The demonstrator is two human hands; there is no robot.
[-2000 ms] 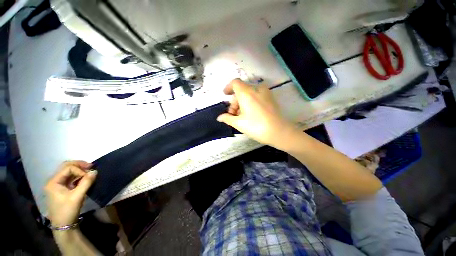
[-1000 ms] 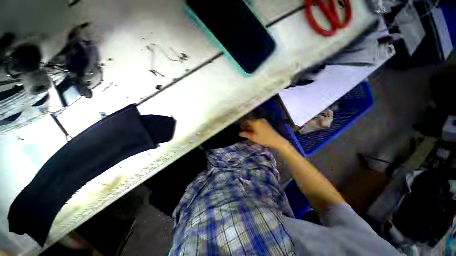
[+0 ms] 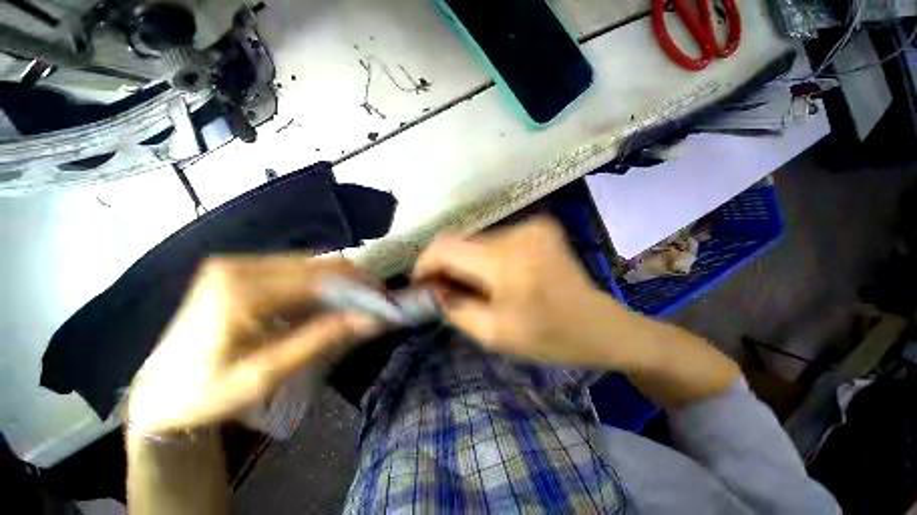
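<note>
The long curved black fabric piece (image 3: 216, 246) lies on the white machine table (image 3: 442, 151), with a smaller black part showing at its right end. My left hand (image 3: 241, 337) and my right hand (image 3: 523, 292) are close together in front of the table's near edge. Both are blurred. Between their fingers they hold a small grey-white item (image 3: 367, 299), too blurred to name. The white slotted strip (image 3: 90, 146) lies at the upper left, by the machine's presser foot area (image 3: 206, 86).
A phone in a teal case (image 3: 528, 55) and red-handled scissors (image 3: 699, 30) lie at the back right. Dark thread ends (image 3: 387, 80) lie right of the foot. White paper (image 3: 694, 186) rests over a blue crate (image 3: 744, 241) below the table.
My hands have let go of the black fabric, which lies on the table. My right hand has come up from my lap, and my left hand has come into view to meet it.
</note>
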